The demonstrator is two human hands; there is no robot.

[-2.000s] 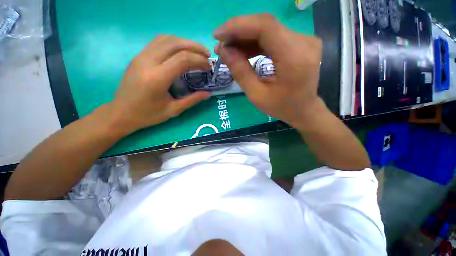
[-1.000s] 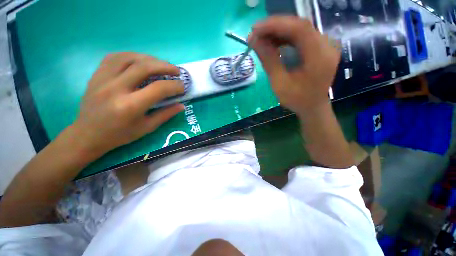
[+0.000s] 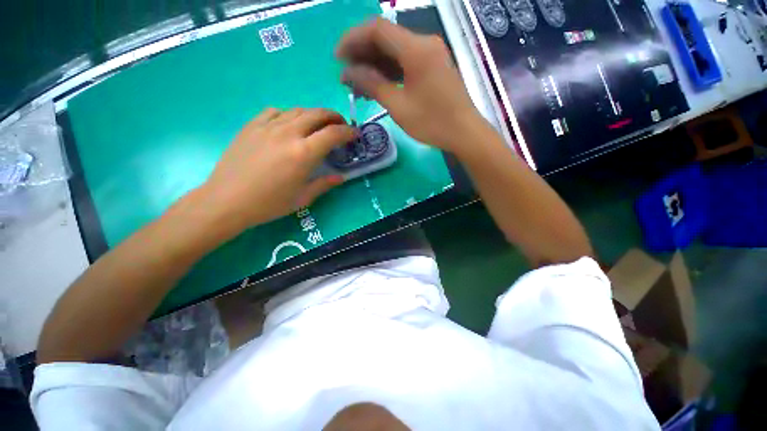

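Observation:
The pale holding block (image 3: 385, 160) lies on the green mat, with a double-round grey part (image 3: 367, 145) seated at its right end. My left hand (image 3: 273, 164) covers the block's left side, its thumb at the near edge and fingertips at the grey part. My right hand (image 3: 408, 80) is raised above the part, slightly blurred, fingertips pinched on a thin pale stick (image 3: 352, 108) that points down to the part. A thin dark line, perhaps a ribbed stick (image 3: 376, 116), shows beside the block's far edge. Any insert at the fingertips is hidden.
The green mat (image 3: 185, 135) has a QR code at the back. Right of it lie a black printed sheet (image 3: 580, 76) with spare grey parts (image 3: 521, 12) and a blue tray (image 3: 691, 46). Clear bags (image 3: 25, 164) lie left. Blue bins (image 3: 673, 206) and a cardboard box (image 3: 652, 295) are on the floor.
My left hand has moved to the right along the block and now hides its left grey part. My right hand has moved left and its stick now points down at the part. The view has shifted.

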